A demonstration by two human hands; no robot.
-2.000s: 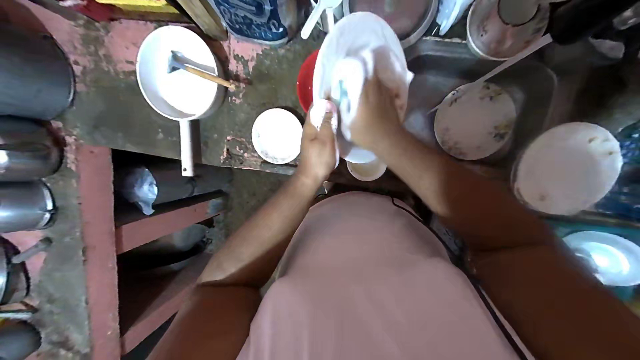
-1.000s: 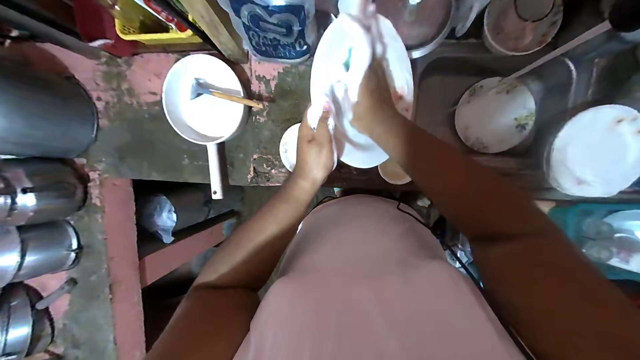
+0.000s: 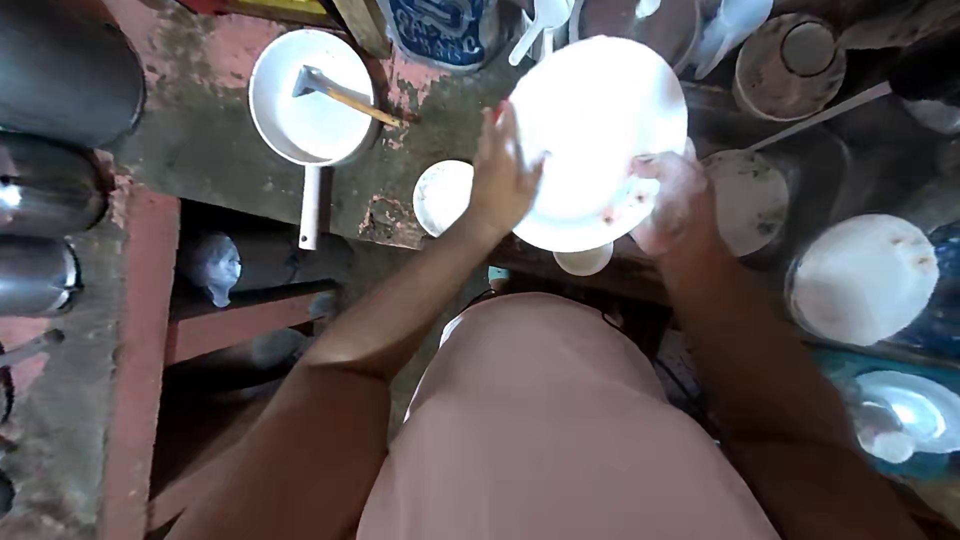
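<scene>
A white plate [image 3: 592, 142] with a small floral pattern is held up in front of me. My left hand [image 3: 506, 176] grips its left edge, thumb over the face. At the lower right edge, my right hand [image 3: 671, 199] is closed on the plate; it is blurred, and a whitish cloth seems to be bunched in it, though I cannot tell for sure. Below the plate is a small pale bowl [image 3: 583, 261]. A small white dish [image 3: 444, 196] lies on the counter just left of my left hand.
A white saucepan [image 3: 311, 97] with a wooden-handled brush stands on the worn counter [image 3: 225, 157]. Metal pots [image 3: 60, 67] line the left. A floral plate [image 3: 742, 199] lies in the sink, another plate [image 3: 862, 279] at its right edge, and dishes fill a teal basin [image 3: 832, 367].
My right hand has moved from the plate's face, where it held a white cloth, to its lower right edge. My left hand now has its thumb over the plate's face.
</scene>
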